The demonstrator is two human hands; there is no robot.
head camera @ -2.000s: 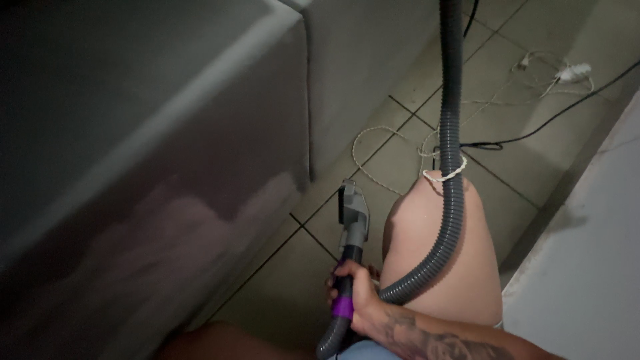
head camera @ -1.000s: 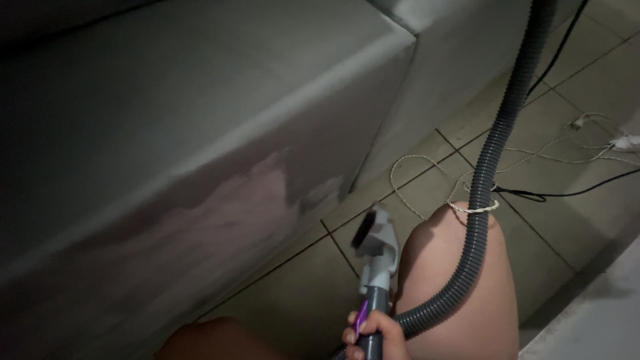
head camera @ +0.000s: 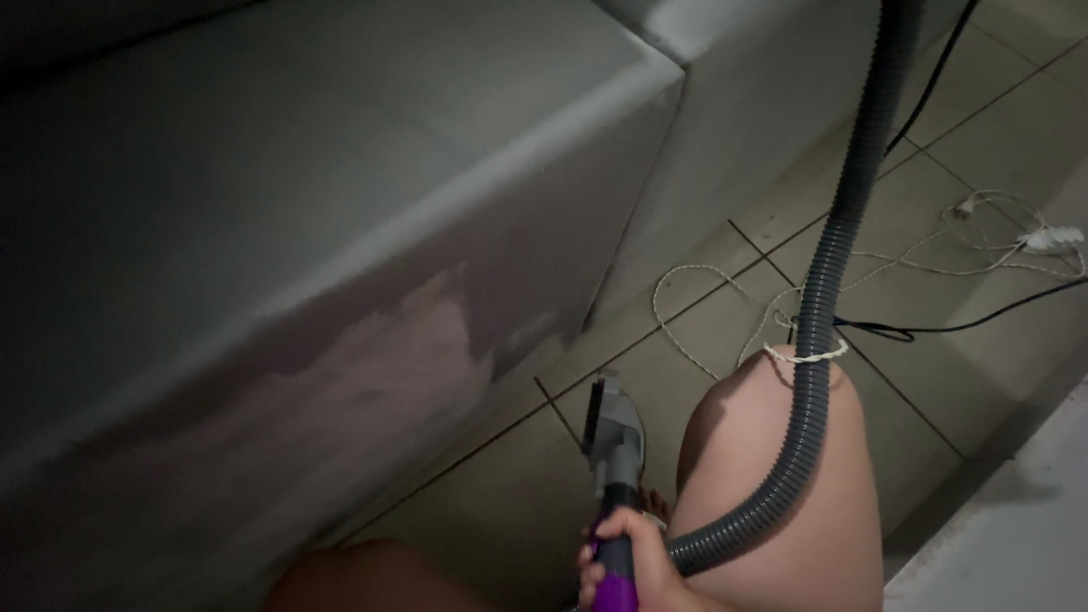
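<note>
My right hand is closed around the black and purple handle of a grey upholstery cleaning nozzle. The nozzle head points up and slightly left, apart from the front of a grey upholstered sofa. On the sofa's front face a paler, pinkish patch has ragged edges beside darker fabric. A grey corrugated hose lies over my bare right thigh and runs up out of view, with a loop of twisted white cord around it near the knee. My left hand is out of view.
Tiled floor lies between the sofa and a pale ledge at lower right. Thin white cord and a white plug-like piece lie at right, near a black cable. My other knee shows at the bottom left.
The nozzle head has tilted about in my right hand, its dark opening now facing the sofa side more upright than a second ago. The view has shifted toward the sofa since two seconds ago.
</note>
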